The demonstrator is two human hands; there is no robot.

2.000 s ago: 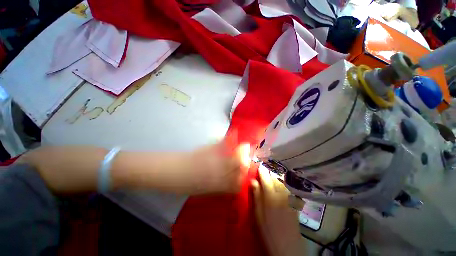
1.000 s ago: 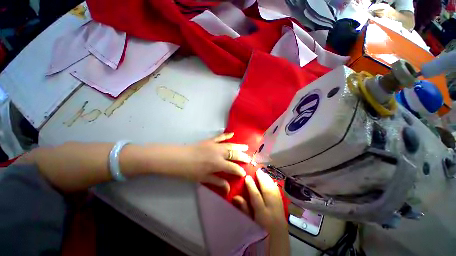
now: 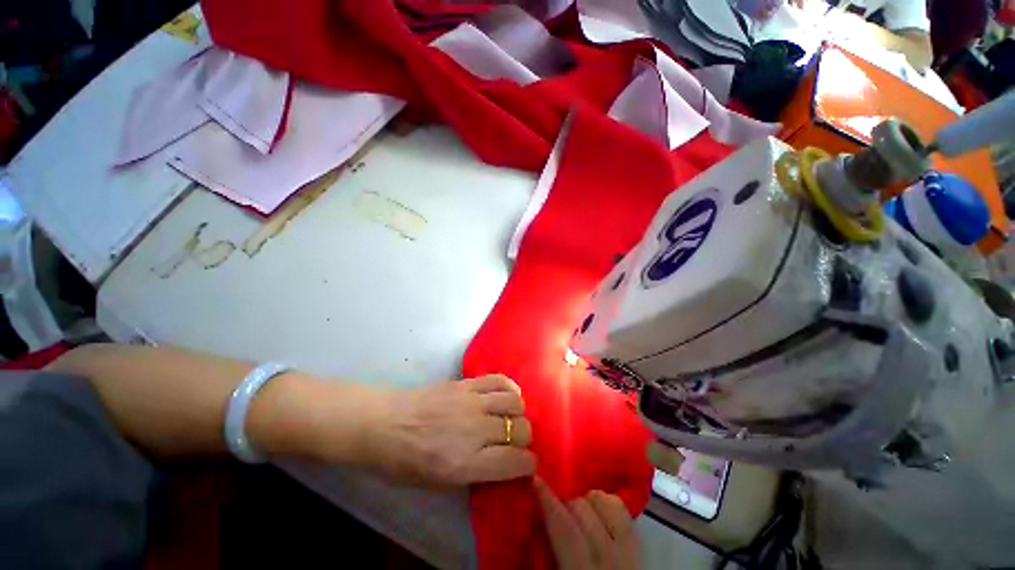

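Observation:
A long red fabric panel (image 3: 579,256) runs from the back heap, under the lit needle area of the white sewing machine head (image 3: 712,267), down to the bottom edge. Its red face is up, with a pale pink edge at the left. My left hand (image 3: 456,432), with a ring and a pale bangle, has curled fingers holding the panel's left edge, below and left of the needle. My right hand (image 3: 592,532) grips the panel lower down, partly cut off by the bottom edge. Presser foot and needle are hard to make out in the glare.
Red and pink pieces (image 3: 490,106) are heaped at the back. Pale pink cut pieces (image 3: 284,145) lie at left. A phone (image 3: 692,481) and black-handled scissors (image 3: 779,523) lie below the machine head. An orange box (image 3: 840,100) and blue-white thread cone (image 3: 944,209) are behind.
Both hands have moved from beside the needle down towards me. The panel's red face now lies spread below the needle, where its pink side was turned up at the lower end.

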